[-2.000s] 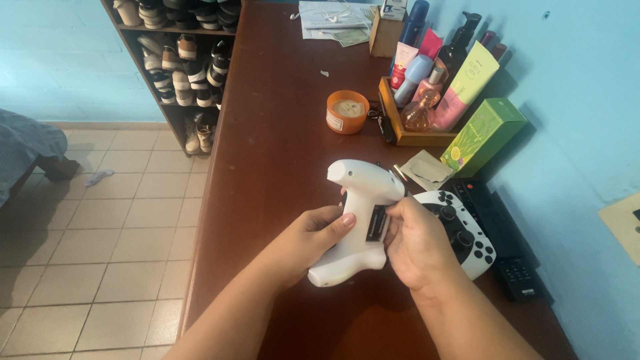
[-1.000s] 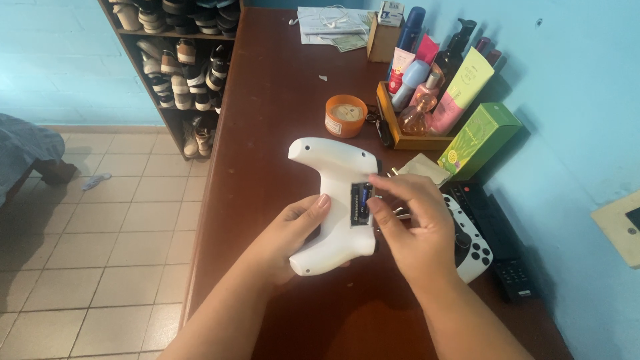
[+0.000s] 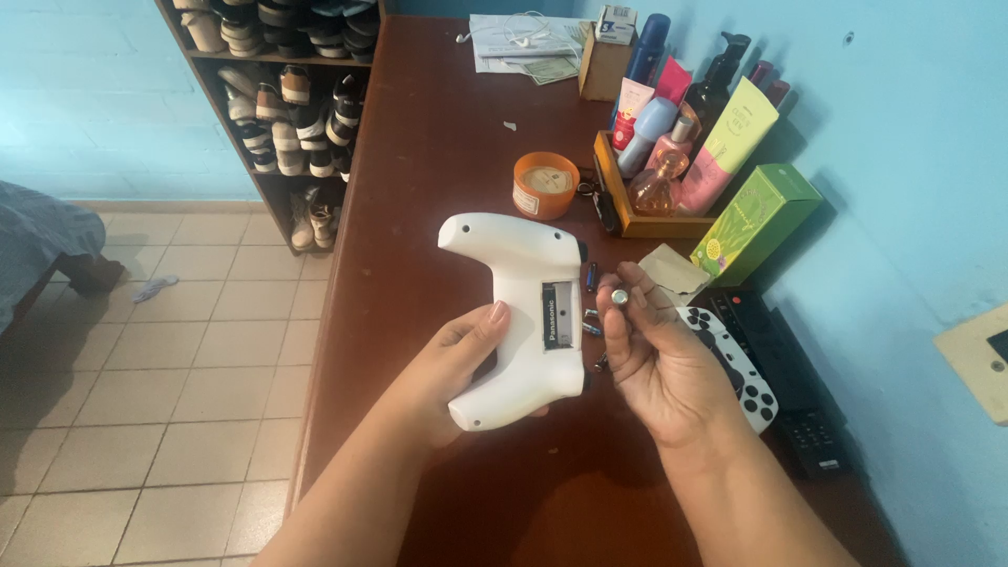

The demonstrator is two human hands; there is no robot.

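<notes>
My left hand [image 3: 461, 358] grips a white game controller [image 3: 524, 315], held back side up above the wooden table. Its battery compartment [image 3: 565, 315] is uncovered; one dark battery [image 3: 552, 316] lies in it, beside a bare slot. Just right of the controller, my right hand [image 3: 657, 346] pinches a small cylindrical battery [image 3: 620, 297] by its sides, one metal end facing the camera. Several loose batteries [image 3: 592, 277] lie on the table between the controller and my right hand. A second white controller [image 3: 756, 394] with black buttons rests partly behind my right wrist.
Behind stand an orange candle jar [image 3: 545, 186], a wooden tray [image 3: 669, 229] of bottles and tubes and a green box [image 3: 756, 224]. Black remote controls [image 3: 811, 425] lie along the blue wall. Papers with earphones [image 3: 524, 43] lie at the far end. A shoe rack [image 3: 272, 118] stands left.
One second ago two batteries appeared to sit in the compartment under my right fingers. Now my right hand is away from the controller with a battery in its fingertips, and one slot is bare.
</notes>
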